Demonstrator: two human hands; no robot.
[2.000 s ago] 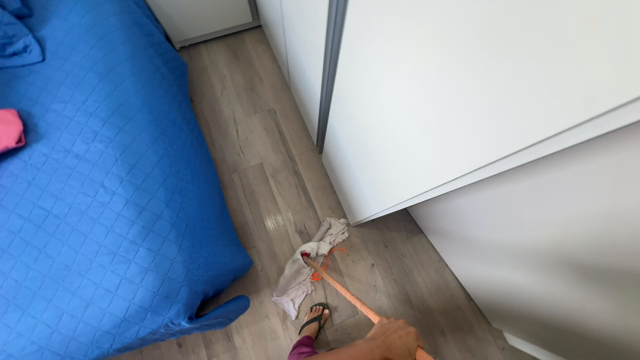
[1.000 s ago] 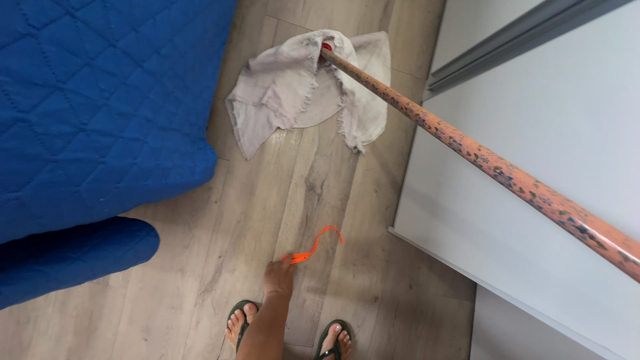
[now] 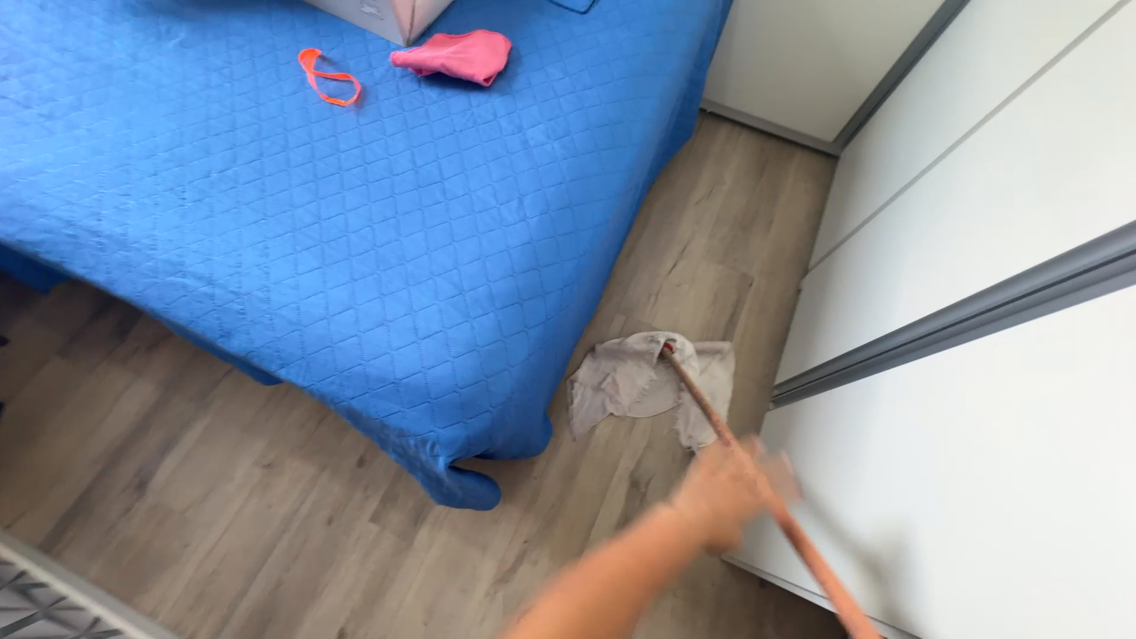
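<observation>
My left hand [image 3: 728, 501], blurred, is at the worn orange-brown pole [image 3: 803, 541], with its fingers on both sides of it; how firmly they close cannot be told. The pole slants down to a pale, frayed floor cloth [image 3: 621, 377], and its red-tipped end pokes through an opening in the cloth. The cloth lies spread on the wood-look floor between the bed corner and the wardrobe. My right hand is out of view. An orange strap [image 3: 342, 99] lies looped on the blue quilted bedspread [image 3: 355, 231], beside a crumpled pink cloth [image 3: 461, 58].
White sliding wardrobe doors [image 3: 994, 444] with grey trim line the right side. The bedspread's corner hangs close to the floor near a rolled blue end [image 3: 470, 488]. A light-coloured box [image 3: 377, 13] rests on the bed. A pale edge with a patterned panel [image 3: 53, 595] shows at lower left.
The orange strap, at my left hand near the floor one second ago, now lies on the bed. My left hand has moved to the pole. The view has swung widely.
</observation>
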